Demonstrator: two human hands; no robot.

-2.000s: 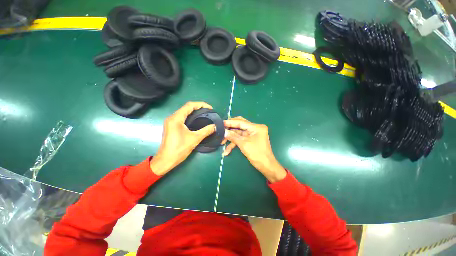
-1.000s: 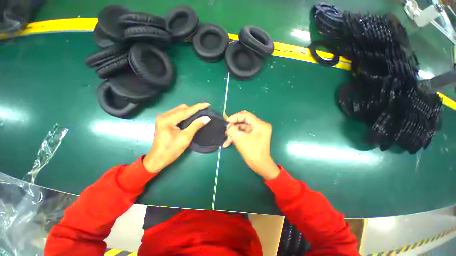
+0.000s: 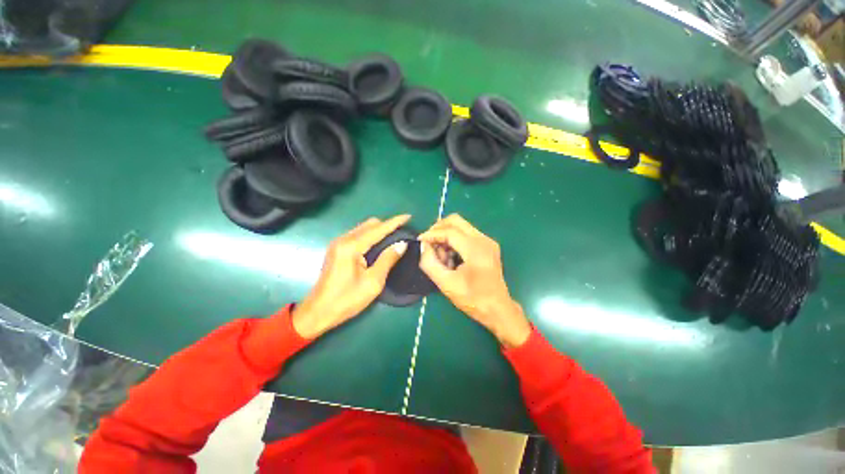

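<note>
A round black ear pad (image 3: pixel 404 280) lies between my hands over the pale cross line. My left hand (image 3: pixel 350 275) holds its left side, with the thumb on top near the upper rim. My right hand (image 3: pixel 466 268) pinches the pad's upper right edge with thumb and fingertips. The fingers hide much of that edge, and I cannot tell a mounting ring apart from the pad. Loose black ear pads (image 3: pixel 321 148) lie heaped at the upper left, with a short row of pads (image 3: pixel 422 118) beside them. A large pile of glossy black rings (image 3: pixel 732 213) is on the right.
A yellow stripe (image 3: pixel 157 59) crosses the green worktable (image 3: pixel 519 389). One ring (image 3: pixel 613 153) lies at the pile's left edge. Crinkled clear plastic (image 3: pixel 111 276) lies at the left, above a clear bag (image 3: pixel 32 389) at the table edge. Dark bagged goods (image 3: pixel 56 23) are at the far upper left.
My right hand has moved from the pad's right side to its upper edge, closer to my left thumb. The pad's face now looks dark, without the grey crescent. The whole view has shifted slightly.
</note>
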